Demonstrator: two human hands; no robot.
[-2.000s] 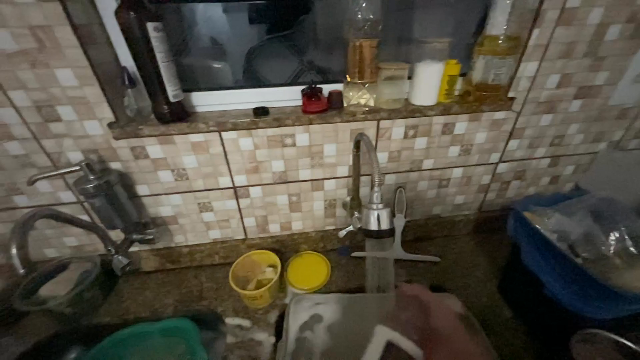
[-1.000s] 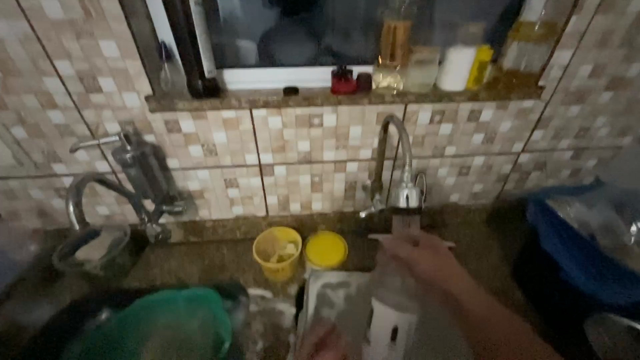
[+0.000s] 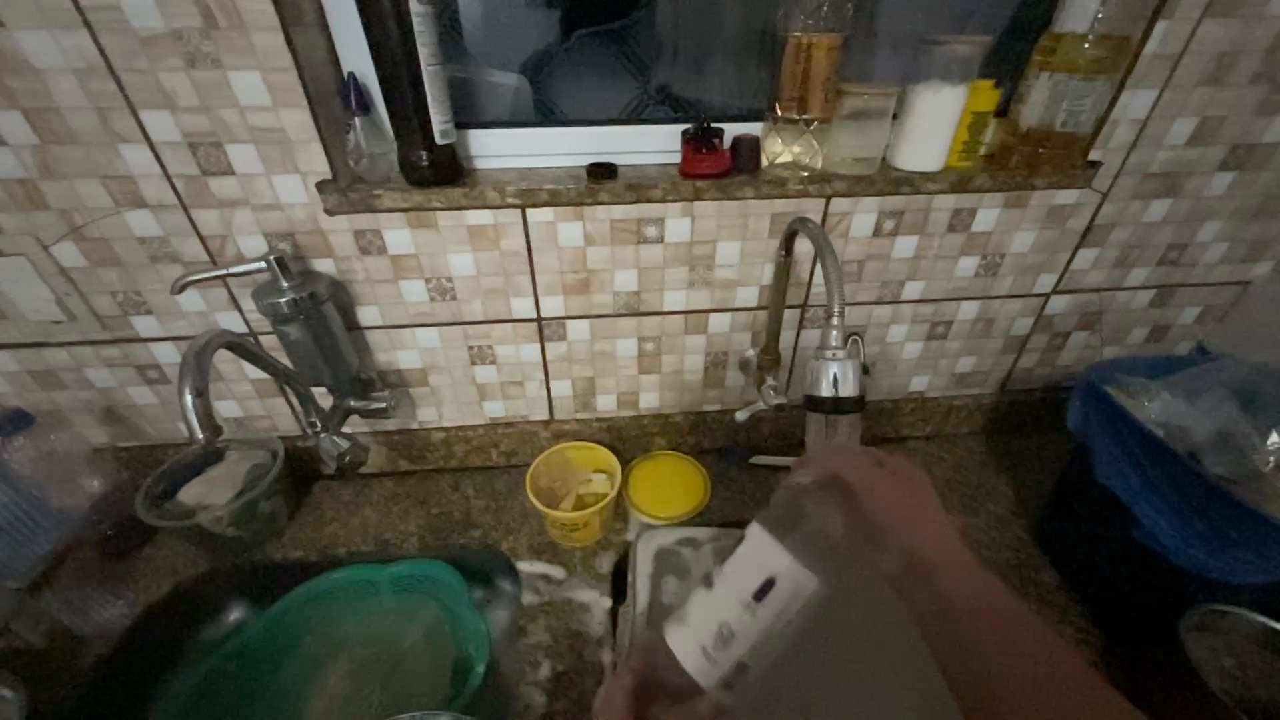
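Under the running metal faucet (image 3: 834,375) is a clear bottle with a white label (image 3: 745,600), tilted, its upper end at the water stream. My right hand (image 3: 870,500) is wrapped around that upper end, just below the spout. At the bottle's lower end, my left hand (image 3: 650,690) holds it, partly cut off by the frame's bottom edge. Beneath the bottle lies a grey rectangular tray or basin (image 3: 690,550) with suds on it. Behind the tray stand a yellow tub (image 3: 575,490) with pieces inside and a round yellow lid (image 3: 667,487).
A green plastic basin (image 3: 440,610) sits at the lower left, near a second faucet (image 3: 235,345) and a small bowl (image 3: 160,500). At the right is a container lined with a blue bag (image 3: 1130,460). Bottles and jars stand on the stone window sill (image 3: 520,190).
Two seconds ago the water ran freely down to the tray and a hand was low over it. Now the bottle is raised to the spout; since one second ago it has tilted from upright.
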